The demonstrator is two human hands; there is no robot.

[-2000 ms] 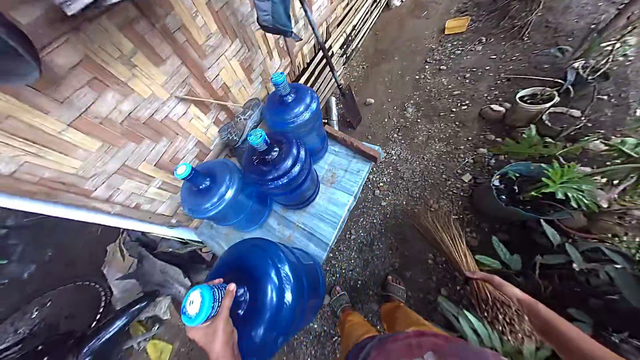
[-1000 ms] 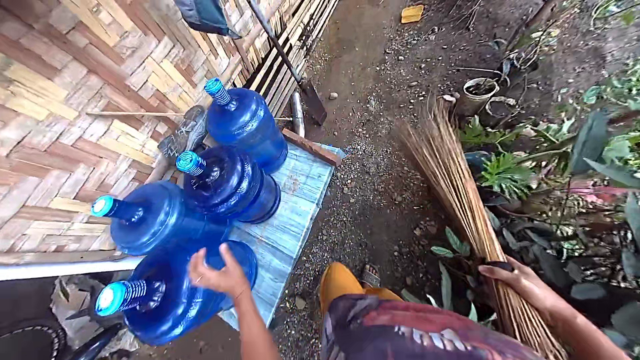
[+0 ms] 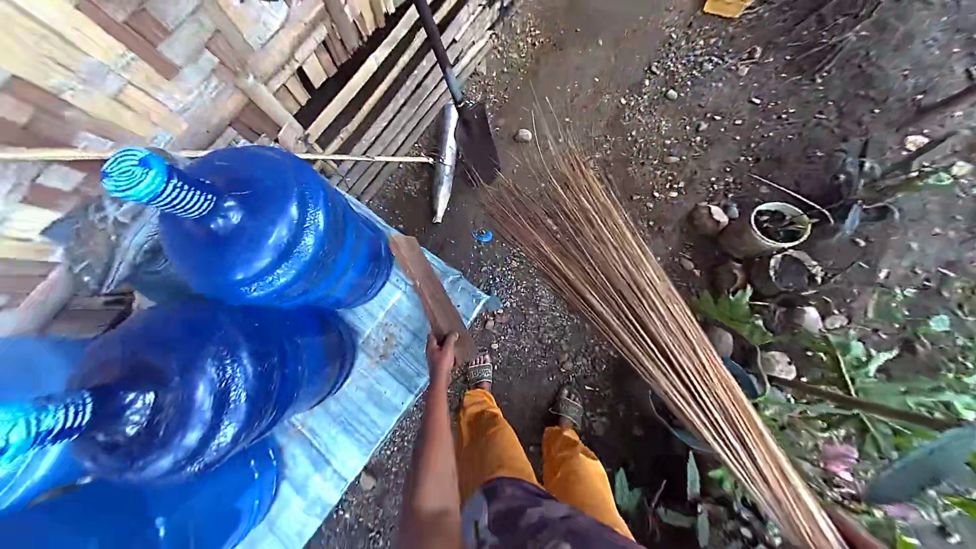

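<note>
My left hand (image 3: 442, 352) is closed around the near end of a flat wooden board (image 3: 431, 293), which lies at the end of a platform covered with a light blue sheet (image 3: 320, 431). Several large blue plastic water jugs (image 3: 274, 229) with bright blue capped necks stand on that sheet, left of the hand. A stick broom (image 3: 648, 320) of thin brown ribs slants across the right side, its bristle tips up and to the left. My right hand (image 3: 850, 526) shows only in part at the lower right corner, at the broom's lower end; its fingers are hidden.
A woven bamboo wall (image 3: 152, 69) and slats run along the upper left. A shovel (image 3: 476, 141) leans there beside a metal pipe (image 3: 445, 164). Pots (image 3: 779, 225), stones and leafy plants (image 3: 877, 374) line the right. My sandalled feet (image 3: 480, 370) stand on gravelly soil.
My left hand was on a jug's neck, then open over the jugs, and is now on the wooden board. The broom now reaches farther across the path. The view has shifted toward the board's end.
</note>
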